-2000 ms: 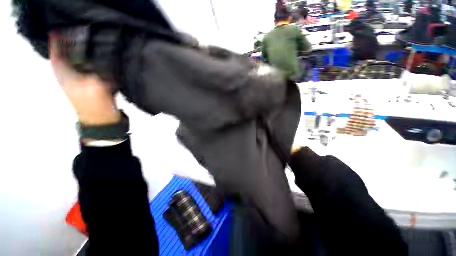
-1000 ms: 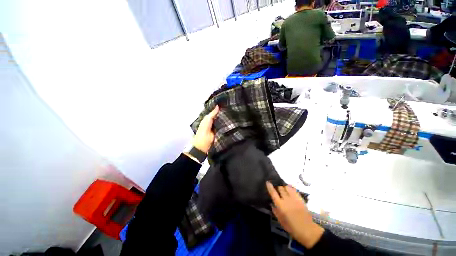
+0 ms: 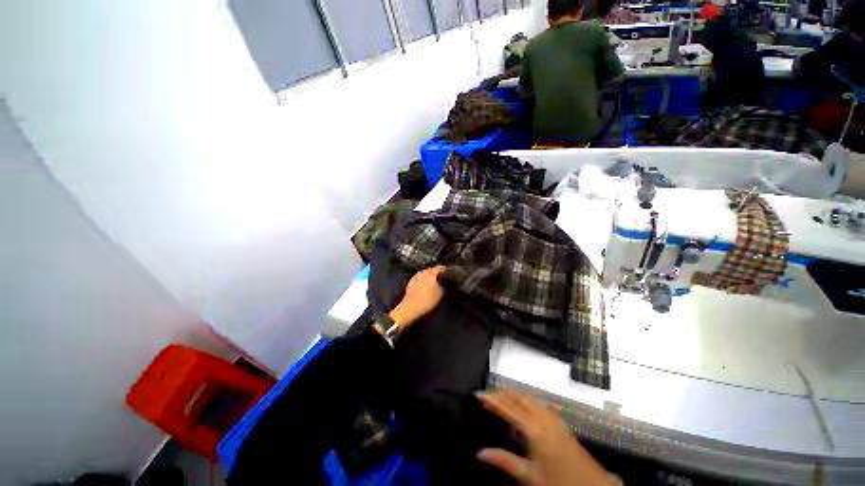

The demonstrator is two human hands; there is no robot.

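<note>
A plaid garment (image 3: pixel 531 261) with pale lines lies over the left end of the white machine table. Dark grey cloth (image 3: pixel 436 346) joined to it hangs over the table's left front corner. My left hand (image 3: pixel 418 296) grips the garment where the plaid meets the grey cloth. My right hand (image 3: pixel 542 446) is at the bottom, fingers apart, over the lower dark cloth; it appears to hold nothing and is partly cut off by the lower edge. The white sewing machine head (image 3: pixel 697 233) stands right of the garment.
A tan check scrap (image 3: pixel 756 245) drapes over the machine. A blue crate (image 3: pixel 275 397) with a small plaid piece (image 3: pixel 368 429) is below left. A red stool (image 3: pixel 194 394) stands by the wall. A person in green (image 3: pixel 565 81) sits ahead. A thread cone (image 3: pixel 835 171) is at right.
The plaid garment now lies spread further over the table, towards the machine. My left hand has moved down and right onto the seam area. My right hand has moved down, off the grey cloth it touched.
</note>
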